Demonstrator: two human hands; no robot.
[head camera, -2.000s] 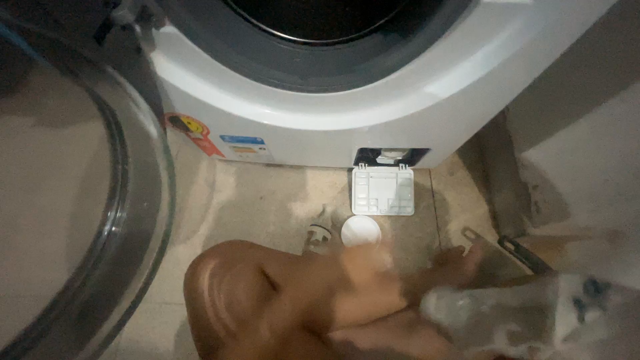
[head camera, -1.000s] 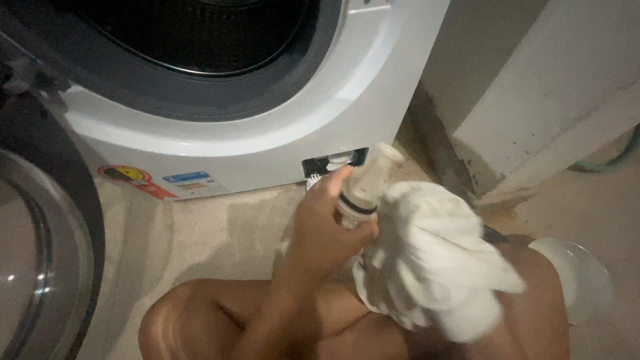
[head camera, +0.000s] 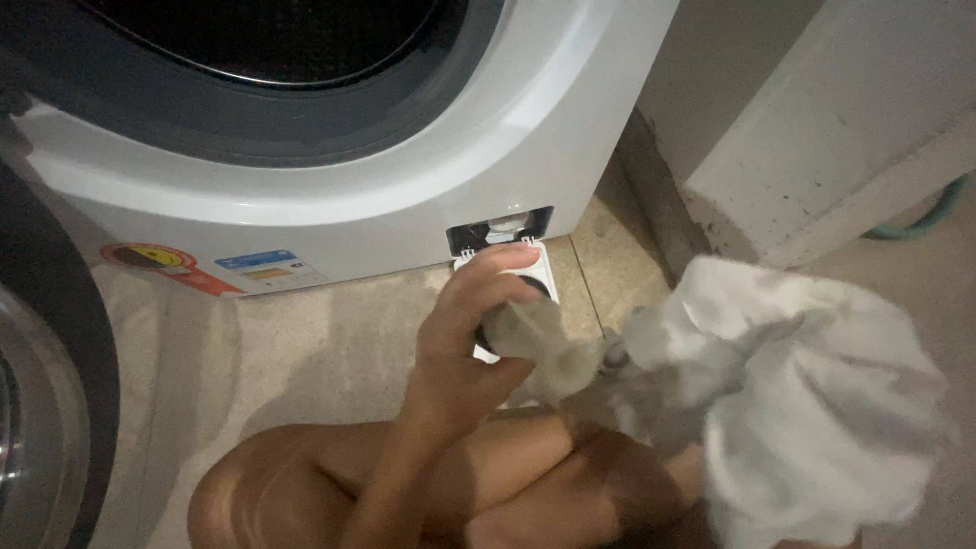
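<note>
My left hand (head camera: 465, 328) grips a washing machine drain filter (head camera: 541, 343) by its dark-ringed end, with the translucent body tilted toward the lower right. Behind the hand, the white hinged flap (head camera: 544, 263) hangs down from the filter opening (head camera: 499, 229) at the machine's lower front. A bunched white cloth (head camera: 823, 396) is to the right of the filter. My right hand (head camera: 656, 404) is blurred and largely covered by this cloth, which it holds; its fingers cannot be made out. A small dark and grey thing between filter and cloth is too blurred to name.
The front-load washing machine (head camera: 366, 202) stands ahead, its round door (head camera: 46, 427) swung out at the left. My folded legs (head camera: 267, 480) are on the tiled floor (head camera: 343, 335). A pale wall block (head camera: 831, 137) rises at the right, with a green hose (head camera: 923, 217) beside it.
The filter, upright in my left hand one second ago, now leans toward the lower right. The white cloth has moved right, away from the filter.
</note>
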